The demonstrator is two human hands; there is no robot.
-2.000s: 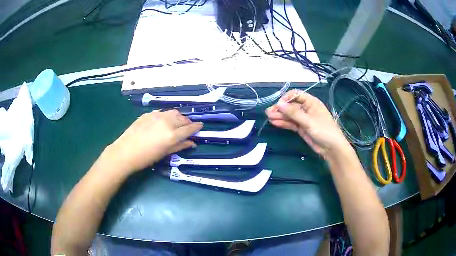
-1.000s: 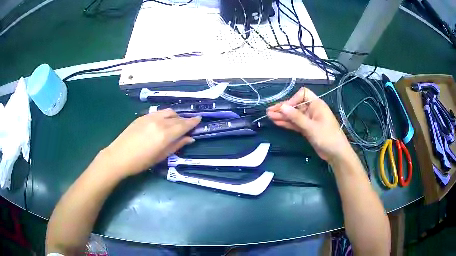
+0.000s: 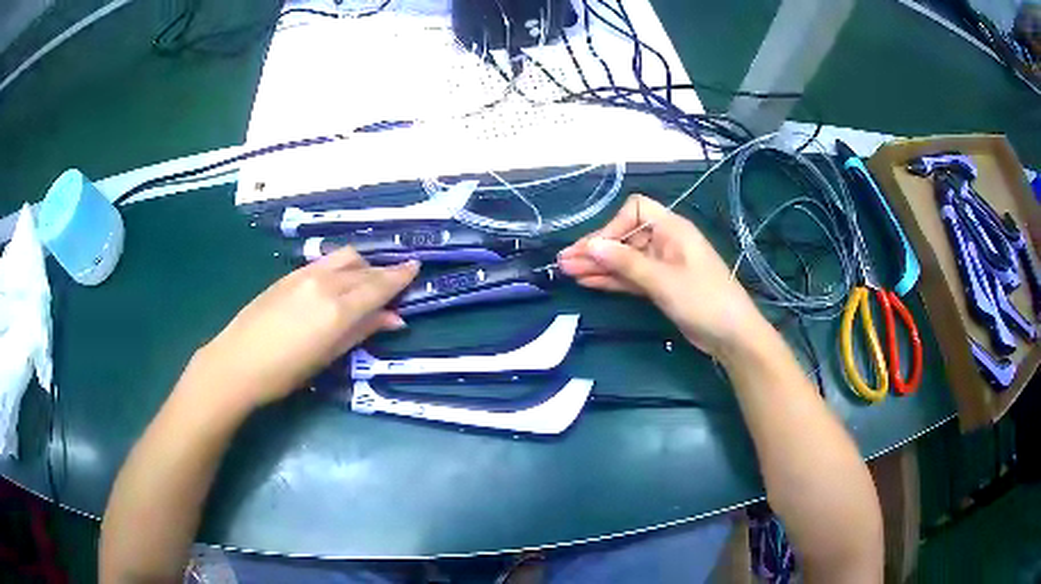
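Several pens lie in a column on the green bench. My left hand (image 3: 325,314) holds the third pen (image 3: 485,286) from the back, its dark side with a display turned up. My right hand (image 3: 662,268) pinches a thin pale filament (image 3: 693,188) at that pen's right end; whether the tip is inside is too small to tell. The second pen (image 3: 451,240) also shows its display. The back pen (image 3: 365,213) and the two nearest pens, one (image 3: 474,361) above the other (image 3: 479,410), show white tops.
Behind the pens stands a white perforated panel (image 3: 343,137) with black cables and a dark block (image 3: 502,25). At right are a filament coil (image 3: 748,240), scissors (image 3: 864,342), a blue-handled tool (image 3: 893,234) and a carton of pens (image 3: 902,171). At left are a blue-white container (image 3: 82,228) and white cloth (image 3: 17,331).
The third pen has been turned from white top to its dark display side. My right hand has brought the filament to its right end. The whole view has shifted slightly.
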